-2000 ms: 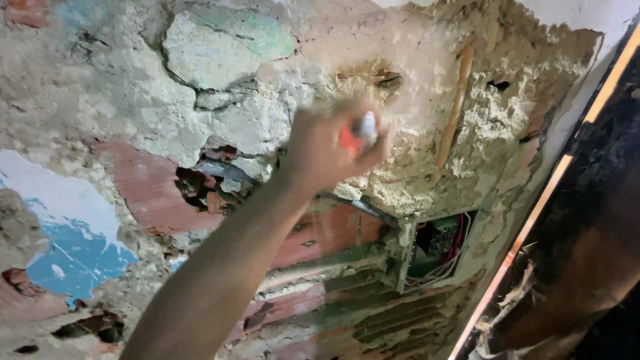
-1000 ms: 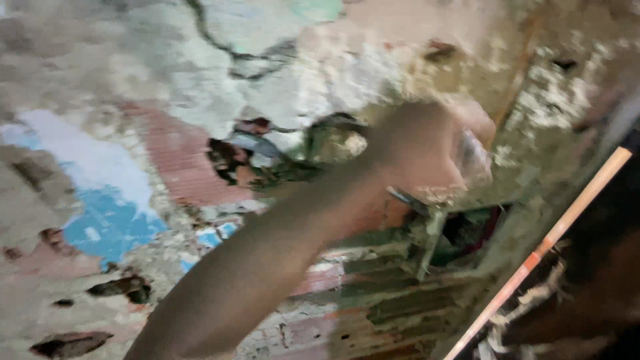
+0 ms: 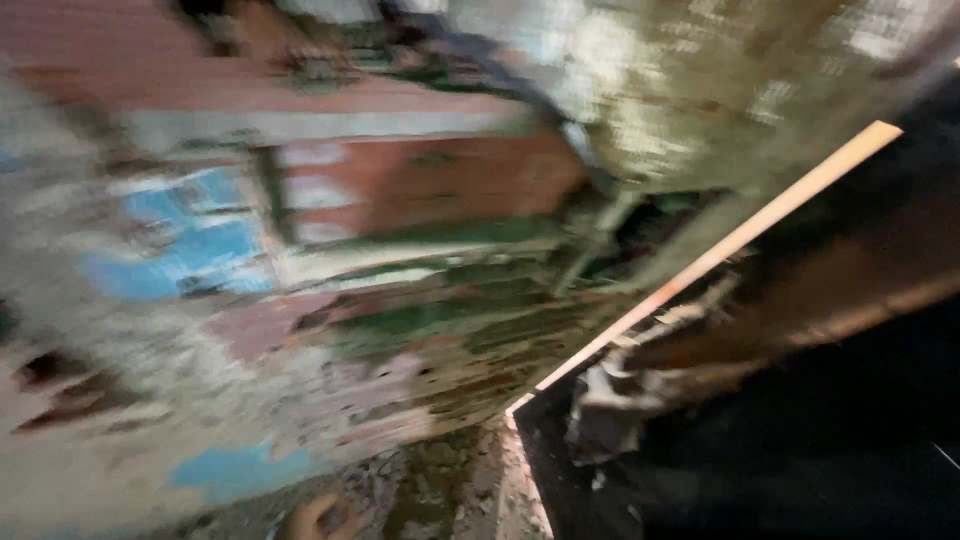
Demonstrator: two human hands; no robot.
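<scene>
At the bottom edge of the head view, left of centre, a small part of what looks like my left hand (image 3: 322,519) shows, blurred and cut off by the frame. Its fingers seem curled; whether anything is in them cannot be told. It is low in front of rubble (image 3: 424,480) at the foot of a broken wall. My right hand is out of view. The wall has exposed red hollow brick (image 3: 450,180), rough plaster (image 3: 697,97) and patches of blue paint (image 3: 202,247). A recessed electrical box (image 3: 645,232) sits in it, right of centre.
A pale, narrow strip (image 3: 712,259) runs diagonally along the edge of a dark panel (image 3: 750,450) on the right. Torn, brownish material (image 3: 615,397) lies against the panel. A dark cable or conduit (image 3: 517,75) runs down the wall towards the box.
The hand has dropped from the plaster above the electrical box to the bottom edge. Earlier it held a small object, partly red two seconds ago. The view has swung down and blurred.
</scene>
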